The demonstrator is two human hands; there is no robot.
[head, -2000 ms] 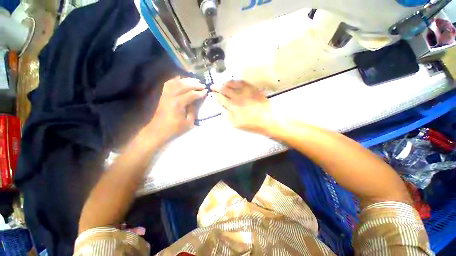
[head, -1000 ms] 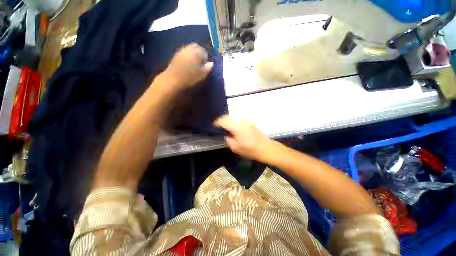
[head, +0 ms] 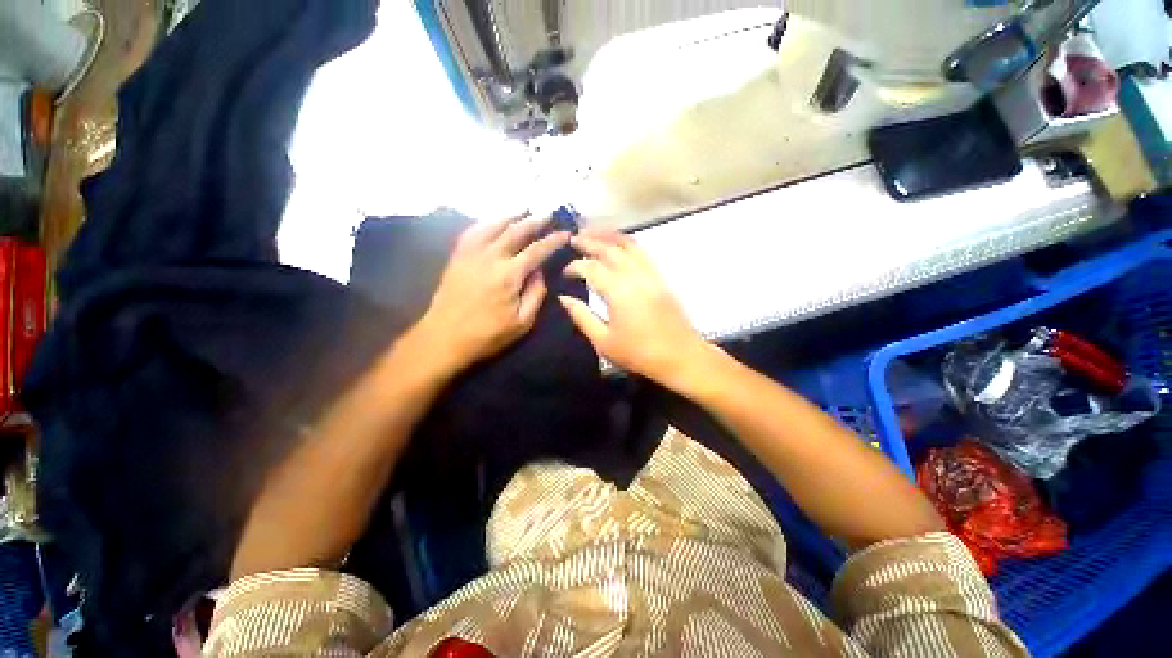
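Dark cloth (head: 514, 386) lies over the table's front edge and hangs towards my lap. Its upper edge is just in front of the presser foot area of the white sewing machine (head: 694, 116). My left hand (head: 495, 285) is on the cloth, with fingertips pinching its edge. My right hand (head: 632, 302) is beside it, fingertips on the same edge at the cloth's right corner. The fingertips of both hands nearly meet below the needle area. A larger heap of dark cloth (head: 193, 321) lies at the left. The needle tip is lost in glare.
A black phone-like rectangle (head: 945, 152) lies on the machine bed. A blue crate (head: 887, 373) at the right holds a clear plastic bag (head: 1028, 411), a red plastic bag (head: 983, 501) and a red tube-shaped item (head: 1082, 360). A red box (head: 19, 321) is at the far left.
The cloth piece has been drawn down towards my lap, its upper edge now near the presser foot. My left hand has come down and my right hand up, so they are now side by side.
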